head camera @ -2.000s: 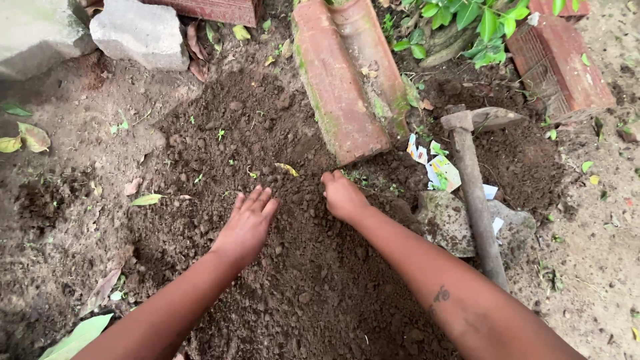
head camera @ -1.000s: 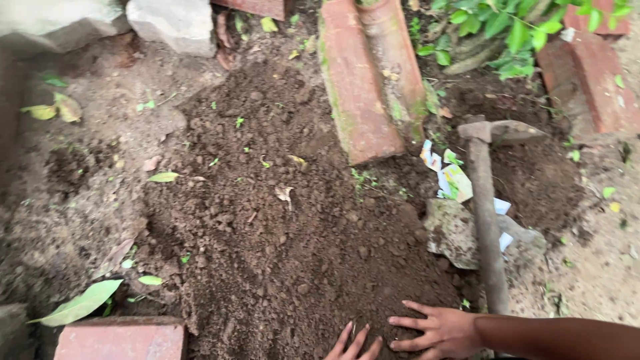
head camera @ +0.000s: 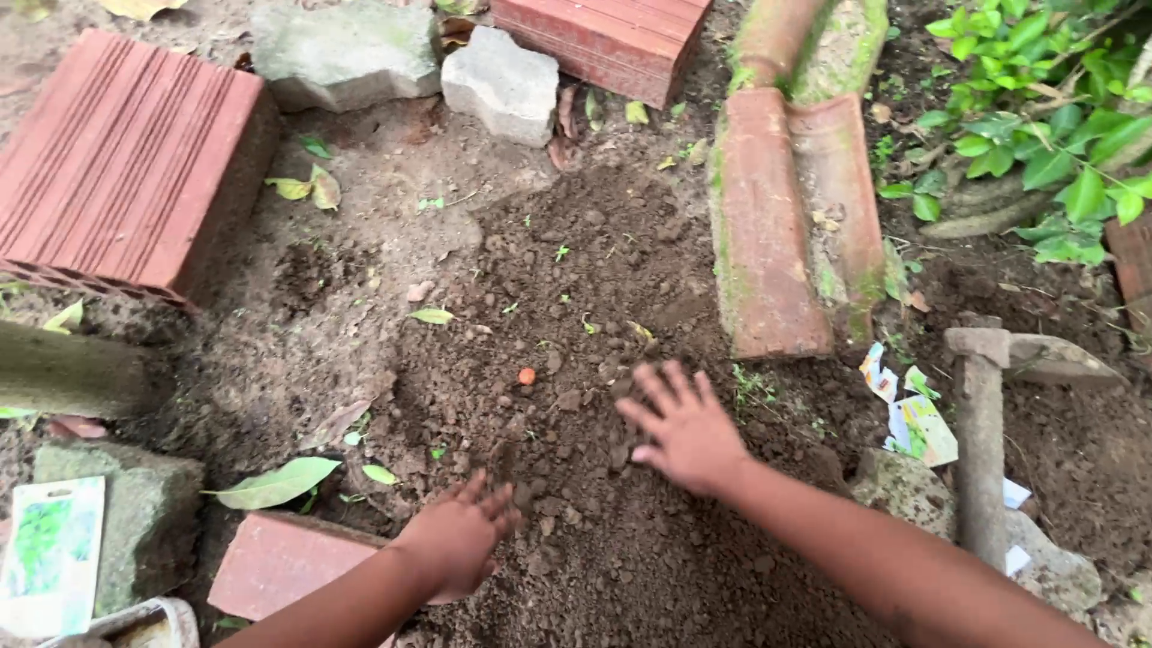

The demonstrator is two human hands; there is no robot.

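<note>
Loose brown soil (head camera: 594, 324) spreads below and between my hands. My left hand (head camera: 461, 537) is low over the soil beside a red brick (head camera: 279, 558), its fingers apart and holding nothing. Farther right, my right hand (head camera: 686, 430) has its fingers spread over the soil near the lower end of a clay roof tile (head camera: 776, 225); nothing is in it. A small orange-red round thing (head camera: 526, 376) lies on the soil between and above the hands. A hoe-like tool with a wooden handle (head camera: 981, 459) rests to the right of my right forearm.
At left are a ribbed hollow brick (head camera: 126, 162), a stone (head camera: 157, 513) with a seed packet (head camera: 54, 549) leaning on it, and a container's rim (head camera: 171, 621). Concrete pieces (head camera: 504, 81) and another brick (head camera: 621, 36) line the top. Torn packet pieces (head camera: 922, 430) and a leafy plant (head camera: 1062, 153) are at right.
My hands, close together at the bottom edge a second ago, are now apart over the soil. The orange-red round thing now shows on the soil. The view has shifted left.
</note>
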